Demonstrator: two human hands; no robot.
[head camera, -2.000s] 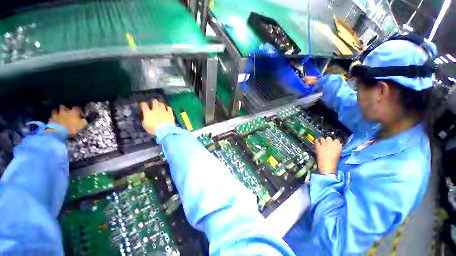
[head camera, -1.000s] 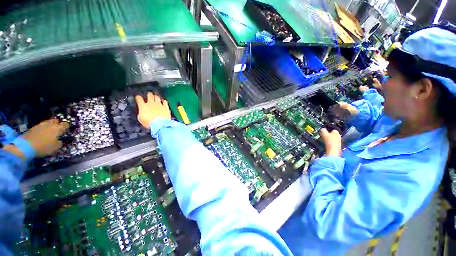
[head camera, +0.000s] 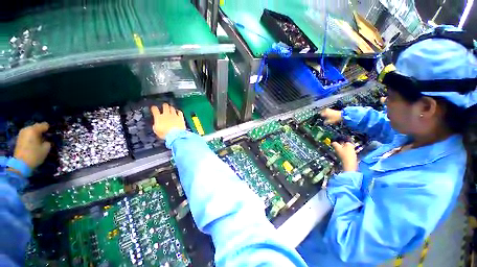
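Observation:
My left hand (head camera: 33, 145) is over the dark left bin, its fingers bent at the bin's right side; I cannot tell if it holds a part. My right hand (head camera: 168, 121) is at the right bin of grey block components (head camera: 139, 130), over its right edge; its fingertips reach down and I cannot see what they hold. Between the hands, the middle bin holds many small silver-white components (head camera: 95, 136). Below the bins, a green main circuit board (head camera: 142, 227) lies in a black pallet, with a narrow circuit board (head camera: 83, 194) along its rear.
A metal rail (head camera: 112, 170) runs between bins and boards. More boards (head camera: 282, 148) in pallets lie to the right, partly behind my right sleeve. A worker in a blue smock (head camera: 402, 193) has both hands over them. A green shelf (head camera: 104, 28) overhangs the bins; a metal post (head camera: 221, 94) stands right.
My left hand has moved left from the middle bin to the left bin. My right hand stays at the right bin. The other worker's hands have moved over the boards.

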